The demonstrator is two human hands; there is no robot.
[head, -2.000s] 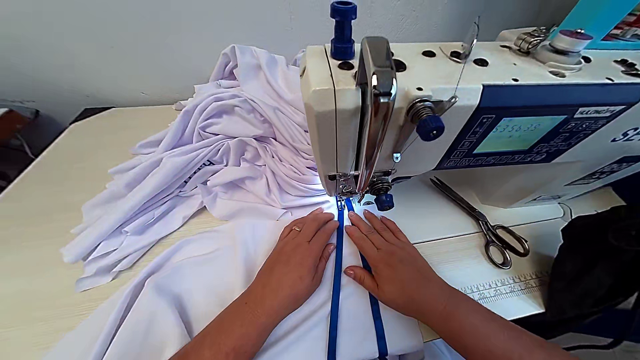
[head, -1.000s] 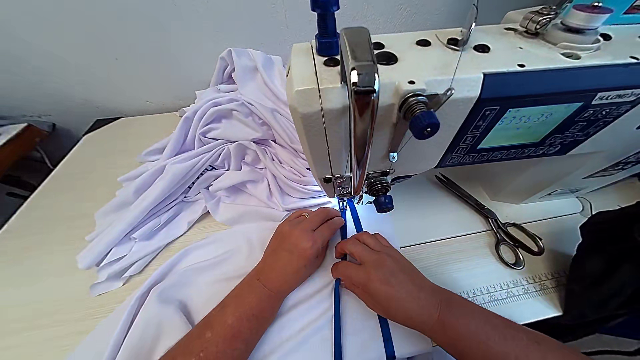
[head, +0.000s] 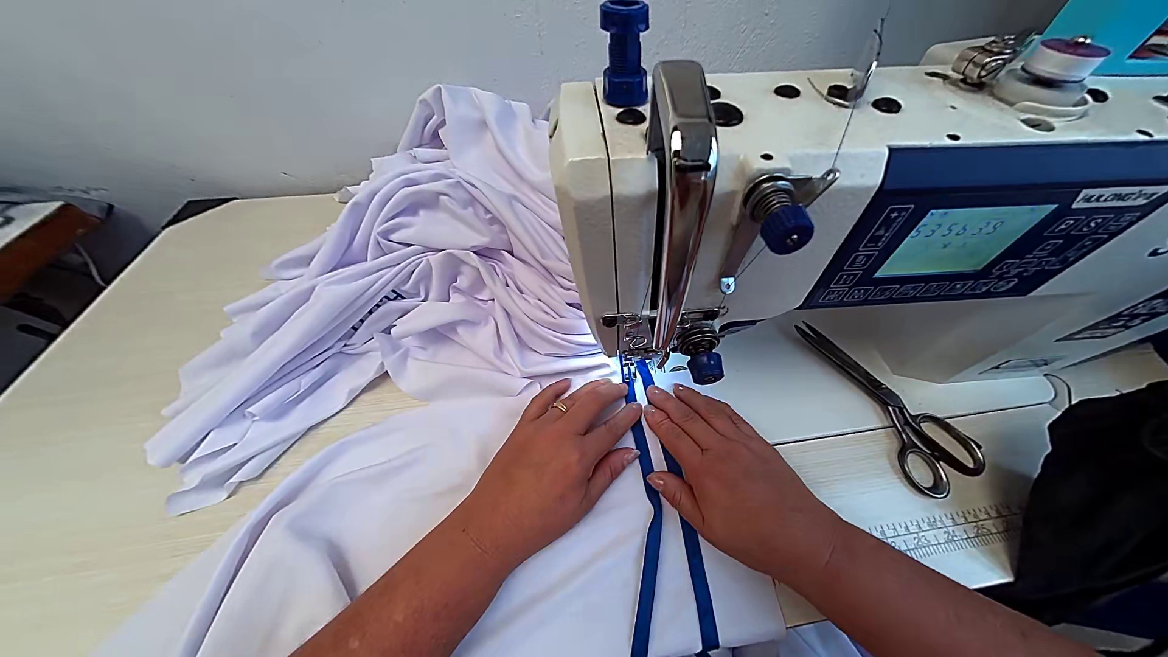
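White fabric (head: 365, 511) lies under the presser foot (head: 631, 367) of an industrial sewing machine (head: 730, 182). Two narrow blue strips (head: 646, 584) run along it towards the needle area, which is lit. My left hand (head: 552, 456), with a ring on one finger, rests flat on the fabric left of the strips, fingertips at the left strip. My right hand (head: 730, 465) lies flat on the other side, its fingers over part of the right strip. Neither hand grips anything. More of the white fabric (head: 456, 246) is bunched behind and left of the machine head.
Metal scissors (head: 899, 411) lie on the table right of the needle area. A printed measuring scale (head: 949, 532) runs along the table's front part. Black cloth (head: 1095, 493) sits at the right edge. The wall (head: 274, 91) stands behind the pale tabletop (head: 100, 383).
One second ago the fingers of my right hand were bent in at the blue strips; now they are stretched out flat on the fabric. My left hand's fingers have also spread somewhat.
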